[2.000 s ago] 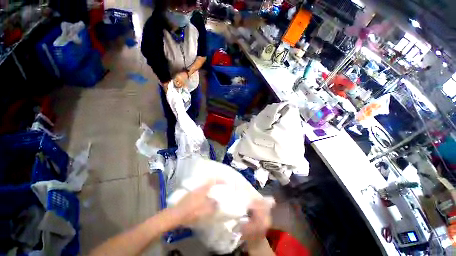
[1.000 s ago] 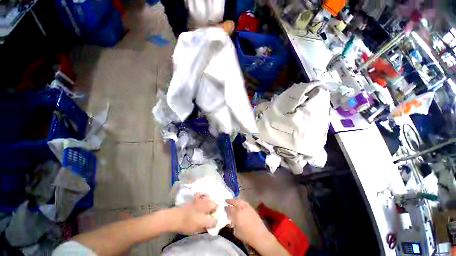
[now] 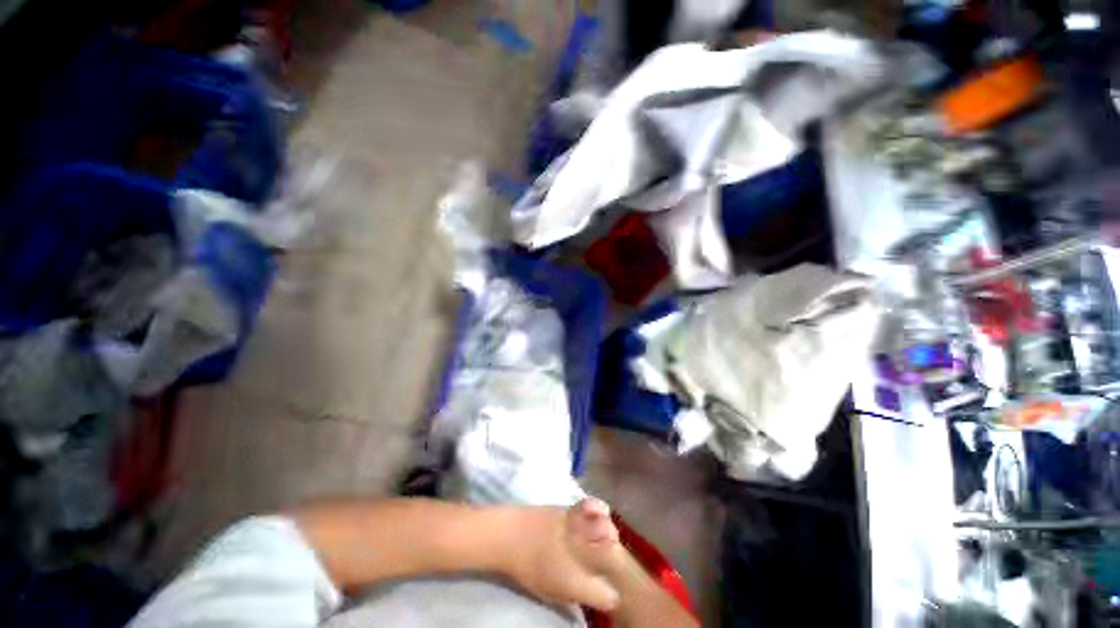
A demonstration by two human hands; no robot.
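White cloth pieces (image 3: 510, 448) lie in the blue plastic crate (image 3: 587, 356) in front of me. My left hand (image 3: 571, 552) is just beyond the near end of this cloth. My right hand (image 3: 629, 591) is mostly hidden behind it, and the two overlap. Blur hides whether the fingers pinch any cloth. A large white piece (image 3: 688, 135) is spread in the air beyond the crate; who holds it is not clear. A beige-grey heap of cloth (image 3: 774, 356) lies on the crate to the right.
Blue side crates (image 3: 233, 276) with cloth over their rims stand at left. A red stool (image 3: 657, 564) is partly visible beside my right hand. A long white machine table (image 3: 903, 515) runs along the right, with a purple device (image 3: 927, 358). A red item (image 3: 629, 258) is behind the crates.
The view has turned and blurred. My hands have come together, with the left over the right, and the bunched white cloth no longer shows between them. The large white piece has spread to the upper right.
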